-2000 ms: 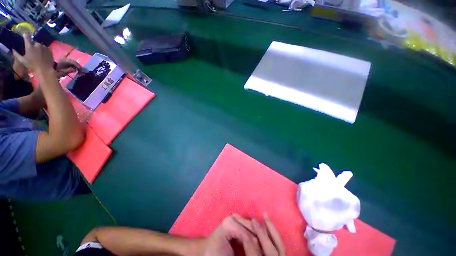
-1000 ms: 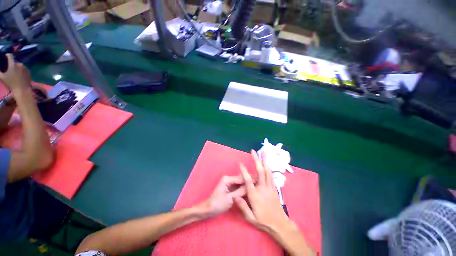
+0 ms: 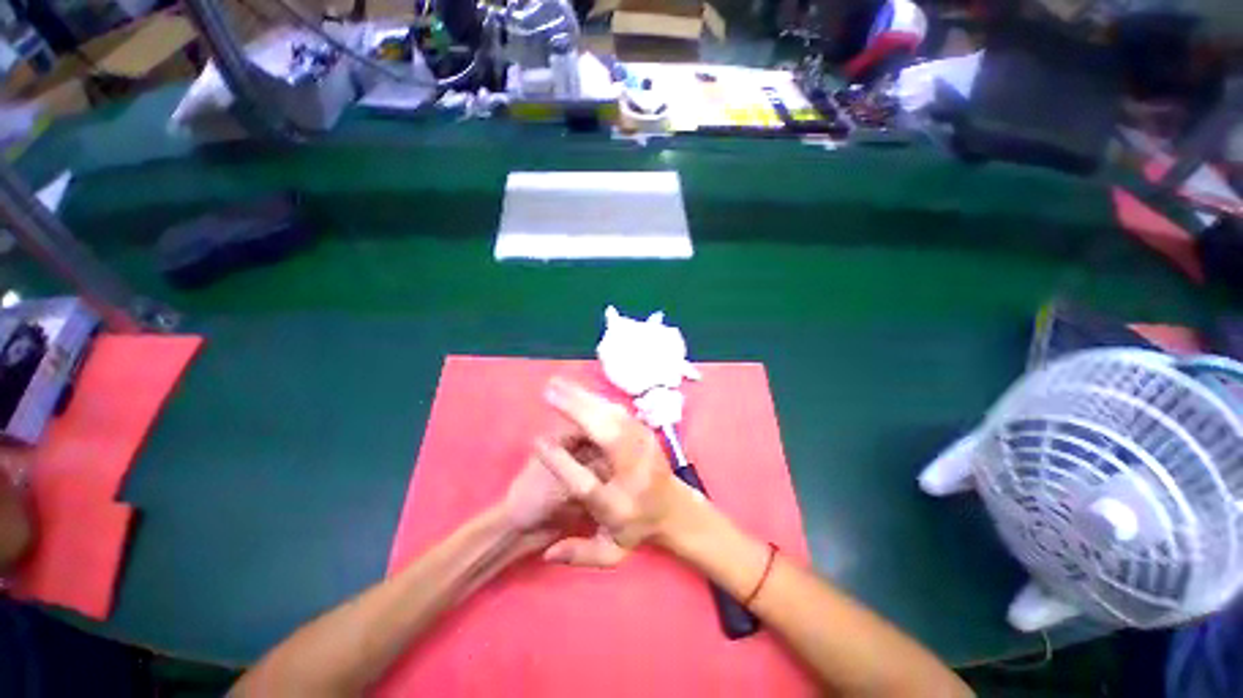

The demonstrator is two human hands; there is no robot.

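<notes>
My left hand (image 3: 548,494) and my right hand (image 3: 622,471) are together above the red foam mat (image 3: 477,409). Their fingers overlap and are slightly blurred. No object shows between them, and the inner fingers of my left hand are partly hidden, so I cannot tell whether anything is held. The padded hammer lies on the mat just right of my hands, its white cloth-wrapped head (image 3: 643,352) at the mat's back edge. Its short metal shaft and black grip (image 3: 736,614) pass partly under my right forearm.
A white desk fan (image 3: 1118,498) stands at right on the green bench (image 3: 872,409). A pale sheet (image 3: 594,216) lies farther back. A dark object (image 3: 235,239) is at back left. Red foam pieces (image 3: 136,409) and a parts box (image 3: 55,368) lie at left, beside part of a person.
The view has swung right and levelled, bringing the fan fully in and the neighbour mostly out. My right hand came in beside my left, and the two are now pressed closer together.
</notes>
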